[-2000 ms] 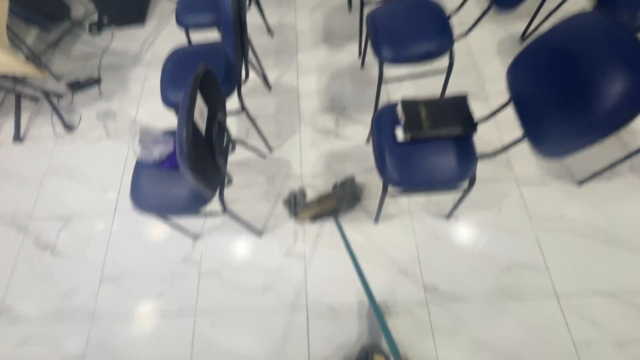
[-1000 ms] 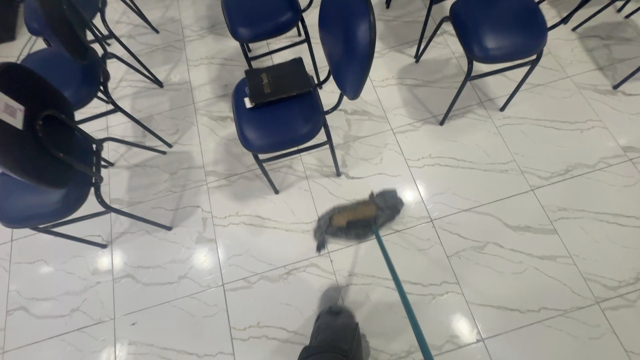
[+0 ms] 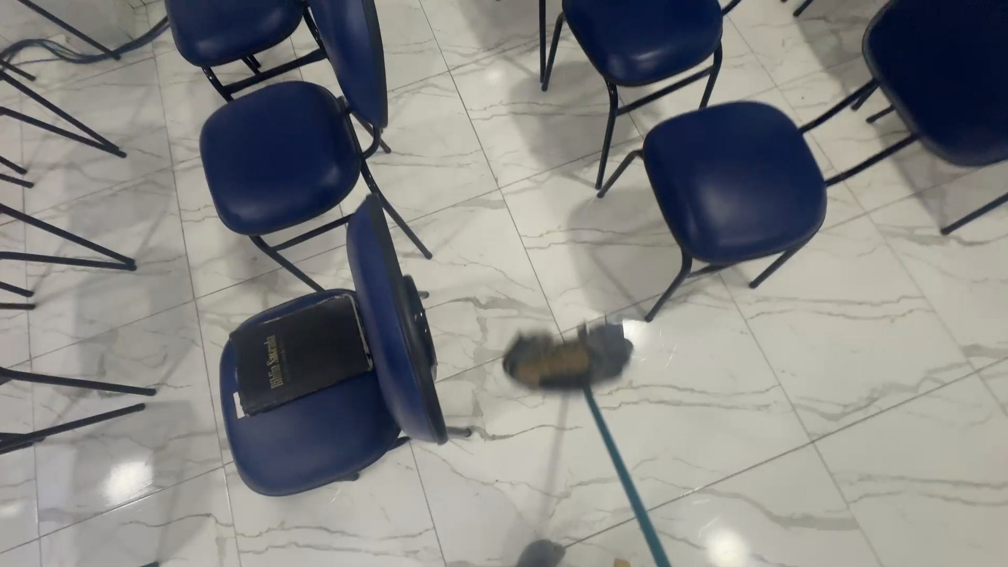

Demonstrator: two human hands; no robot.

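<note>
Neither my left hand nor my right hand is in the picture. A teal pole [image 3: 626, 476] enters from the bottom edge, right of the middle, and its upper end joins a mop-like head [image 3: 568, 360]. That head is a wooden block with grey cloth around it, blurred, over the marble-patterned floor tiles. To its left, a black book [image 3: 303, 354] with gold lettering lies on the seat of a blue padded chair [image 3: 315, 449]. The dark tip of a shoe [image 3: 541, 553] shows at the bottom edge. What grips the pole is out of view.
Another blue chair [image 3: 736, 181] stands just beyond the mop head to the right, with one more at the right edge [image 3: 945, 79]. A blue chair [image 3: 279, 157] stands behind the one with the book. Thin chair legs [image 3: 71, 260] line the left side, and cables [image 3: 79, 55] lie at the upper left.
The view has shifted a lot. The chair with the book, earlier left of the mop head and beyond it, is now beside it at the left. The mop head now lies between two groups of chairs.
</note>
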